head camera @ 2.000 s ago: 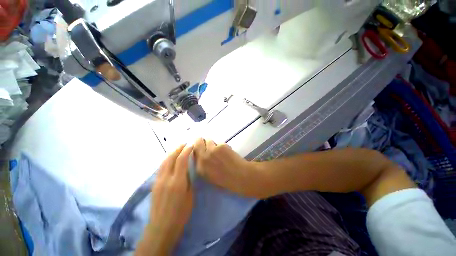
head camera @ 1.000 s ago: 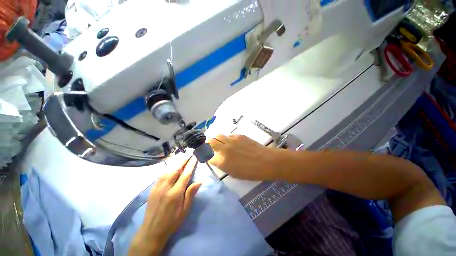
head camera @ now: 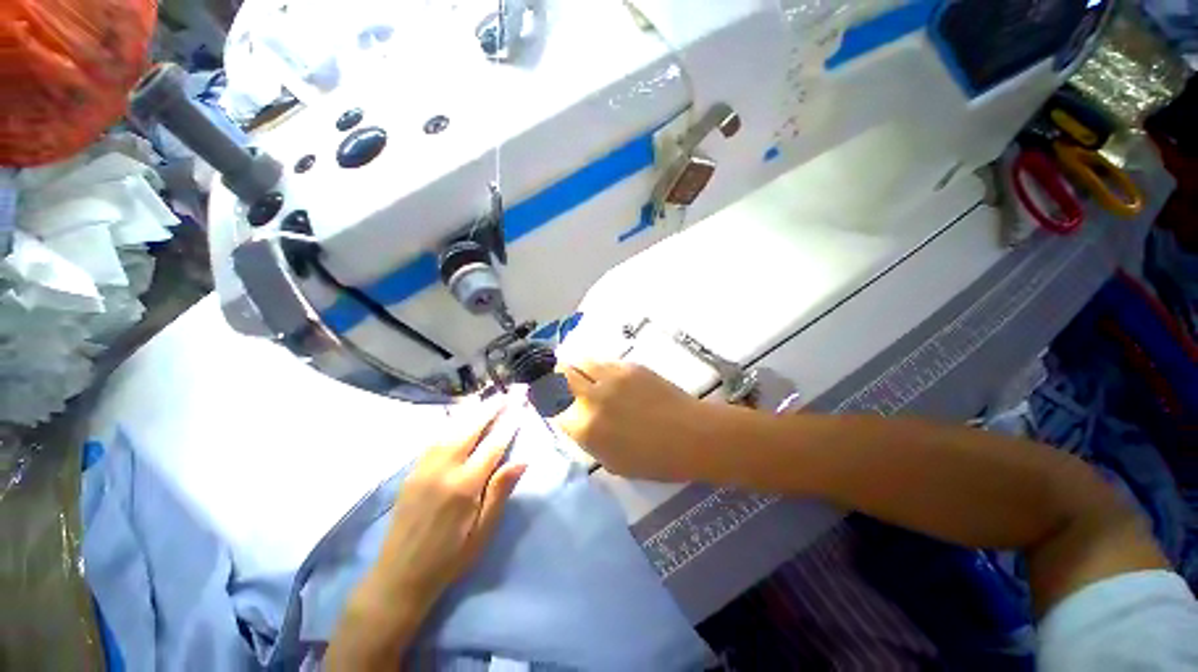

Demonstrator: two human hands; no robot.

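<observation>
A light blue garment cloth point(head camera: 565, 578) lies on the white machine bed and hangs over the near edge and to the left. My left hand point(head camera: 444, 519) lies flat on the cloth, fingertips close to the needle area. My right hand point(head camera: 631, 418) is bent at the right of the needle area, its fingertips partly hidden behind the dark round knob point(head camera: 549, 393); what it grips cannot be seen. The white sewing machine head point(head camera: 578, 125) stands over the fingertips. The presser foot and needle are hidden or too bright to tell.
A hinged silver guide point(head camera: 738, 381) sits on the bed right of my right hand. A ruler strip point(head camera: 841, 433) runs along the near edge. Red-handled scissors point(head camera: 1047, 190) and yellow-handled ones lie at the far right. White cloth pieces point(head camera: 79, 282) and an orange bundle point(head camera: 72, 72) are at left.
Both hands moved from the near edge up to the needle area with the cloth, and separated. The view has shifted, showing more of the machine head. In the last second the hands have barely moved.
</observation>
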